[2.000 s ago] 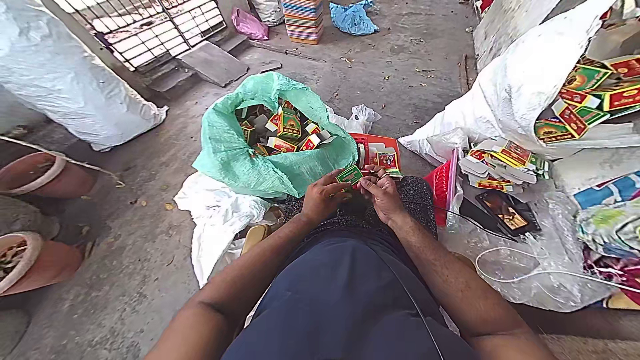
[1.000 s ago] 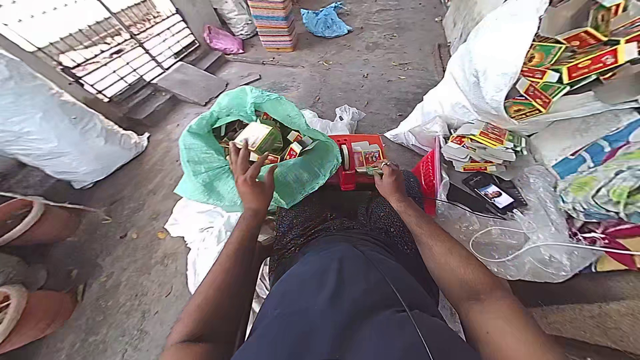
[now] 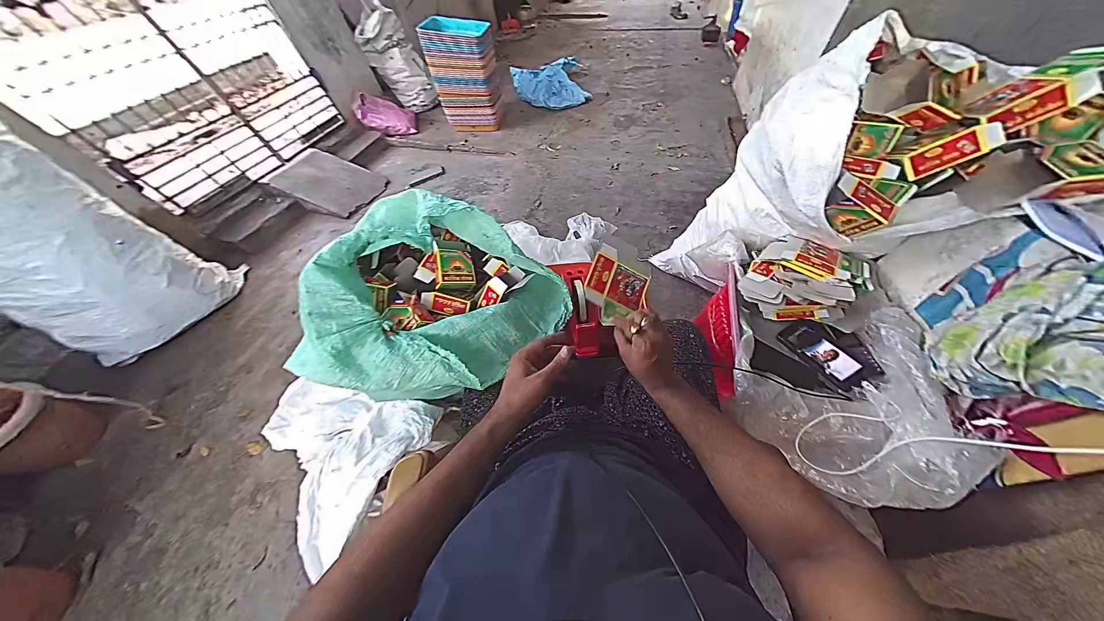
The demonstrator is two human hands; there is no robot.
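My right hand (image 3: 645, 349) grips the lower end of a flattened red, green and yellow cardboard carton (image 3: 617, 283). Just left of it, my left hand (image 3: 533, 377) holds nothing that I can see, its fingers apart beside a red tape dispenser (image 3: 586, 332) with a roll of tape. The dispenser rests against a red plastic basket (image 3: 723, 338) by my lap. A green woven sack (image 3: 414, 366), its mouth wide, holds many folded cartons (image 3: 454, 270) at the left. On the right lies a pile of flat cartons (image 3: 798, 280).
A white sack (image 3: 776, 164) spills formed cartons at the upper right. A phone (image 3: 832, 355) with a lit screen and a white cable (image 3: 914, 442) lie on clear plastic. Stacked plastic baskets (image 3: 470, 86) and a blue bag (image 3: 549, 84) stand farther off, with a large white sack (image 3: 95, 250) at left.
My left hand has come away from the green sack, where it held a carton one second ago, and is now beside the tape dispenser. My right hand still holds a flat carton.
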